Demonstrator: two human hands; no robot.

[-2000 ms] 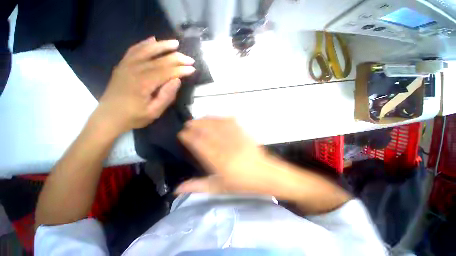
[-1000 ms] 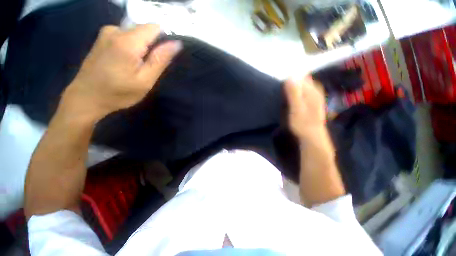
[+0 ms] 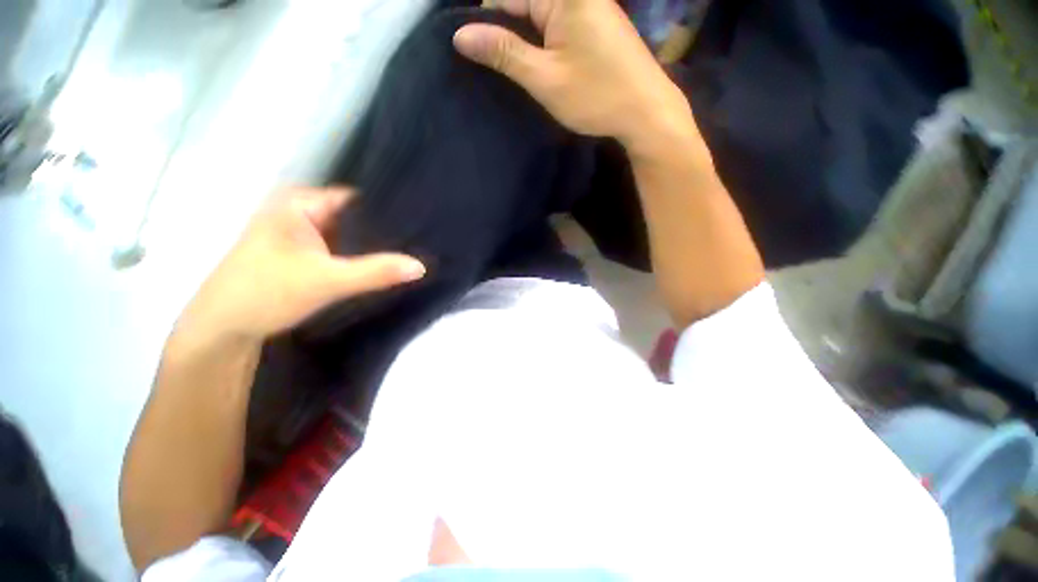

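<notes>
A dark garment panel [image 3: 450,148] hangs limp across the table's front edge and in front of my body. My left hand [image 3: 268,273] is at its left edge, with the thumb spread over the cloth and the fingertips blurred at the edge. My right hand [image 3: 592,74] holds its upper right part near the top of the picture; the thumb lies on the cloth and the other fingers are partly cut off by the frame.
The white table [image 3: 80,352] lies on the left, with blurred small metal parts at its far left. A red crate [image 3: 302,477] is below the edge. Dark cloth [image 3: 820,125] lies at right. A pale blue tub [image 3: 985,489] is at lower right.
The view has swung right; the machine head, scissors and parts box have left it. Both hands have come off the sewing area with the dark panel, which now hangs nearer my body.
</notes>
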